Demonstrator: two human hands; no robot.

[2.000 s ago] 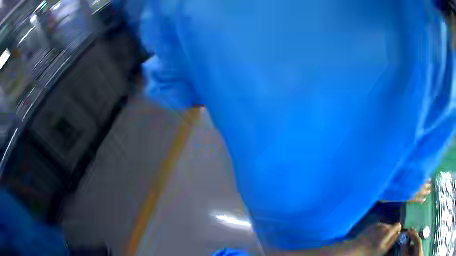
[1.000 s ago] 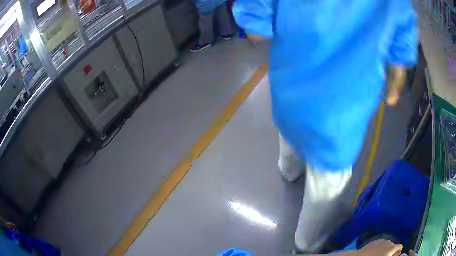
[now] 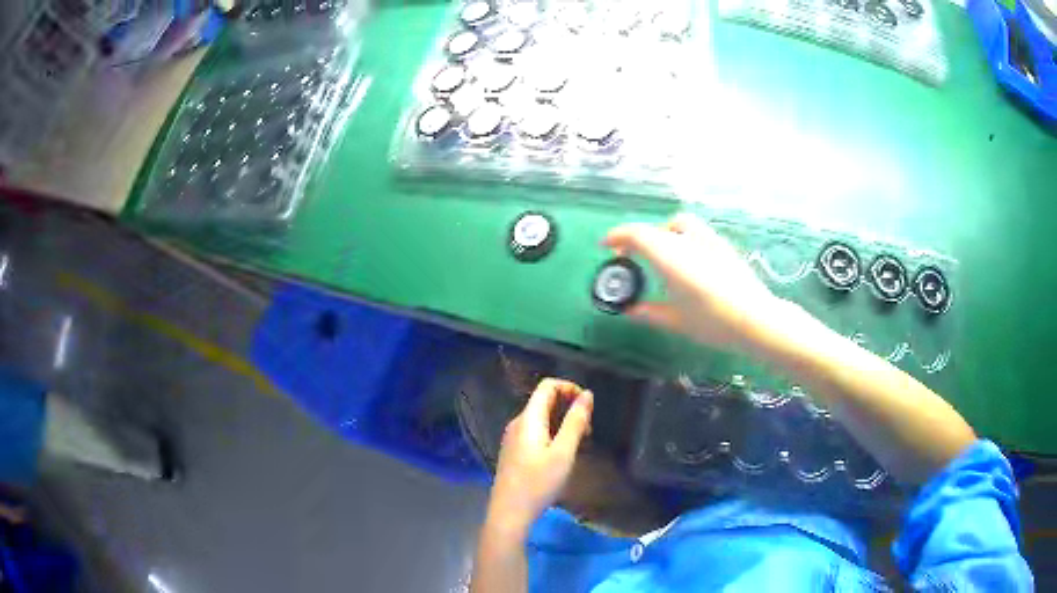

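Note:
My right hand [image 3: 695,278] reaches over the green bench. Its thumb and index finger are apart around a black disc with a pale centre [image 3: 617,284]; a gap shows at the index fingertip, and whether the thumb touches the disc is unclear. A second such disc [image 3: 532,235] lies to its left. My left hand [image 3: 542,446] is below the bench edge, fingertips curled together, nothing visible in it. A clear tray [image 3: 800,284] right of my right hand, partly behind my forearm, holds three black discs in its upper row [image 3: 888,278].
A filled clear tray [image 3: 533,171] with pale-faced discs stands beyond, partly lost in glare. Another clear tray [image 3: 238,139] is at left, one at the top right [image 3: 835,29]. Empty pockets show in clear plastic [image 3: 759,434] near my lap. A blue stool [image 3: 348,371] stands below the bench edge.
The view has turned from the aisle and a walking person in blue to the green bench. Both my hands, the loose discs and the trays now show clearly.

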